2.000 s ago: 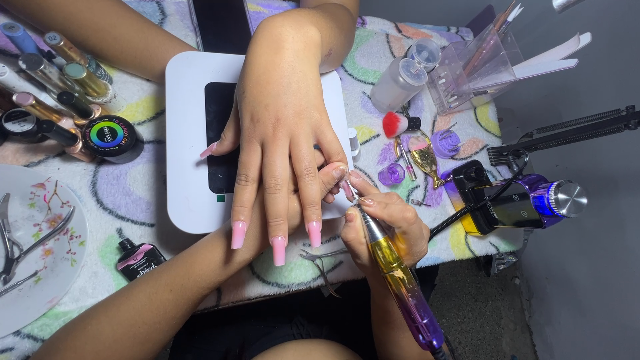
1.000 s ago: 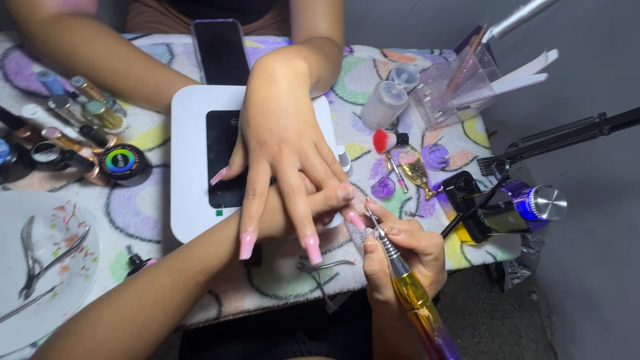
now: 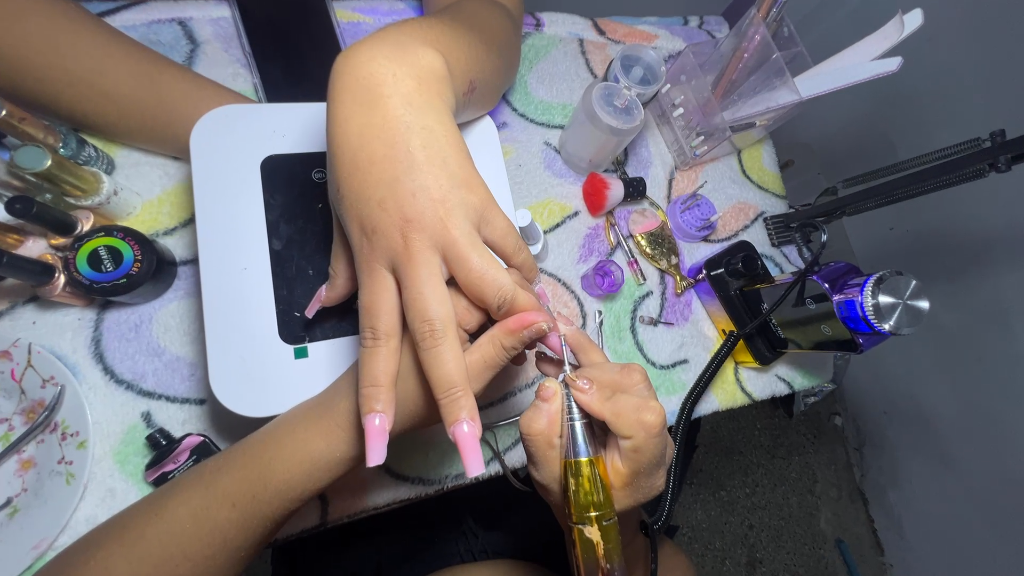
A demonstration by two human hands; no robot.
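Observation:
My right hand (image 3: 612, 420) grips an electric nail drill handpiece (image 3: 588, 496) like a pen, its slim metal bit against a pink nail of the other person's hand (image 3: 424, 192). That hand lies palm down over a white nail lamp (image 3: 232, 264), with long pink nails. My left hand (image 3: 500, 348) reaches from the lower left under the person's fingers and holds a fingertip near the bit; part of it is hidden. A coiled cord (image 3: 684, 436) and the drill's control box (image 3: 800, 308) with a silver knob are to the right.
Polish bottles (image 3: 72, 176) and a gel jar (image 3: 112, 260) stand left, above a floral plate (image 3: 68, 448) with metal tools. A dark bottle (image 3: 180, 456) lies near the lamp. At right are a red-tipped brush (image 3: 612, 192), bit holder (image 3: 692, 218), clear organizer (image 3: 720, 96) and lamp arm (image 3: 912, 176).
The person's hand has shifted under the drill, and my left thumb and fingers now hold a fingertip close to the bit. The view has moved closer.

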